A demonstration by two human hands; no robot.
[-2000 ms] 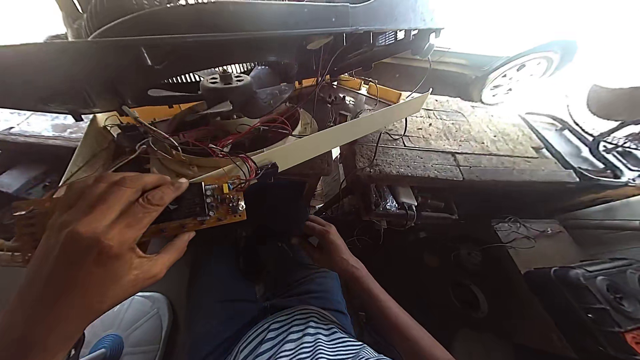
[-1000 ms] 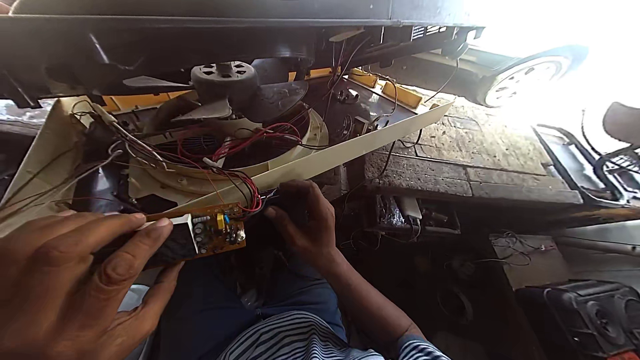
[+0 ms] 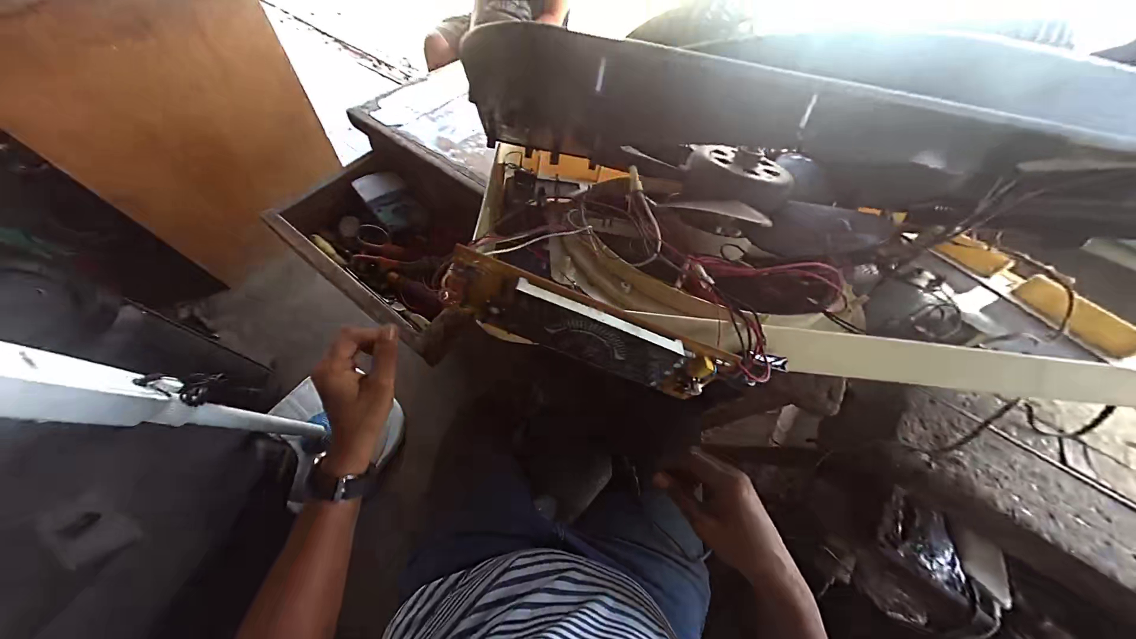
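Observation:
My left hand (image 3: 357,390), a watch at its wrist, is raised left of the circuit board, thumb and fingertips close together; whether something small is between them I cannot tell. My right hand (image 3: 710,497) is low near my lap, fingers bent, its tips in shadow. Between and above them a circuit board (image 3: 595,333) with a black panel and a white strip hangs at the edge of an opened appliance housing (image 3: 958,364). Red and dark wires (image 3: 754,342) run from the board's right end into the housing. A fan motor (image 3: 741,176) with blades sits under the raised black cover (image 3: 710,93).
An open wooden drawer (image 3: 333,275) holding pliers-like tools and other small items is beyond my left hand. A white pole (image 3: 133,399) crosses at the left. A wooden panel (image 3: 169,115) stands behind. At the right is a worn bench top (image 3: 1021,453). Part of another person (image 3: 444,44) shows at the top.
My left hand has let go of the circuit board and moved left. My right hand has left the wires at the board's end and dropped toward my lap. The view has swung left.

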